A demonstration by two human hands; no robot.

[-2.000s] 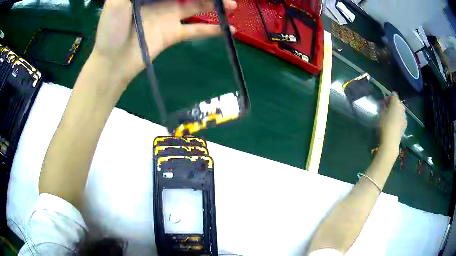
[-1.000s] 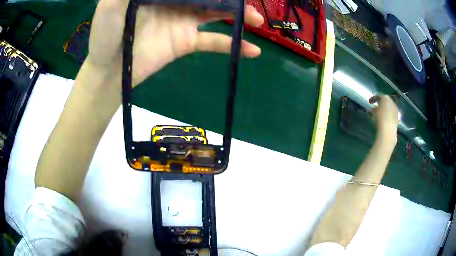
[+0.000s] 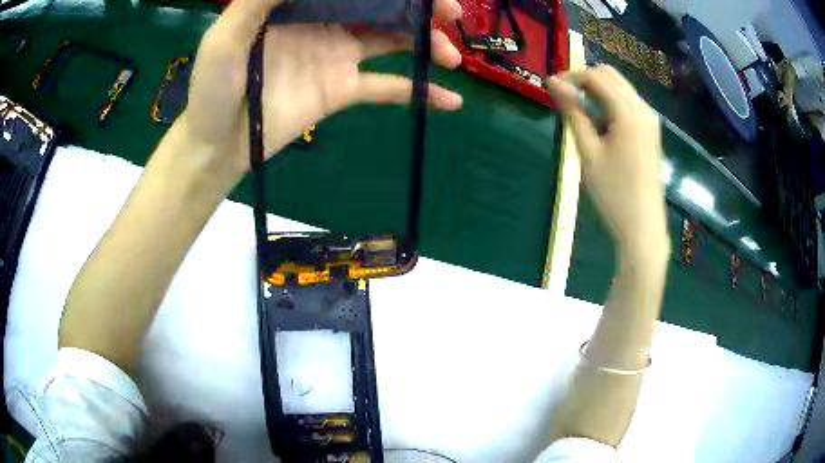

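My left hand (image 3: 303, 86) holds a black open phone frame (image 3: 418, 154) upright by its upper part, fingers behind the opening. Its bottom end, with orange flex (image 3: 348, 271), overlaps the top of stacked phone frames (image 3: 312, 312) on the white sheet. My right hand (image 3: 588, 113) is raised by the red tray's near right corner, thumb and fingers curled and slightly blurred. A thin dark upright edge (image 3: 553, 181) runs below its fingertips, and looks like another phone frame seen edge-on in its grip. No tweezers can be made out.
The red tray (image 3: 507, 77) holds dark frames. A yellow-white strip (image 3: 564, 226) crosses the green surface. More frames lie at upper left (image 3: 86, 54) and a dark pile (image 3: 23, 172) at far left. A disc-shaped roll (image 3: 724, 77) is at upper right. Small parts (image 3: 689, 240) lie right.
My right hand has moved left from the green area at right; the dark frame there is gone from its spot. The frame in my left hand came down and turned, then shifted slightly.
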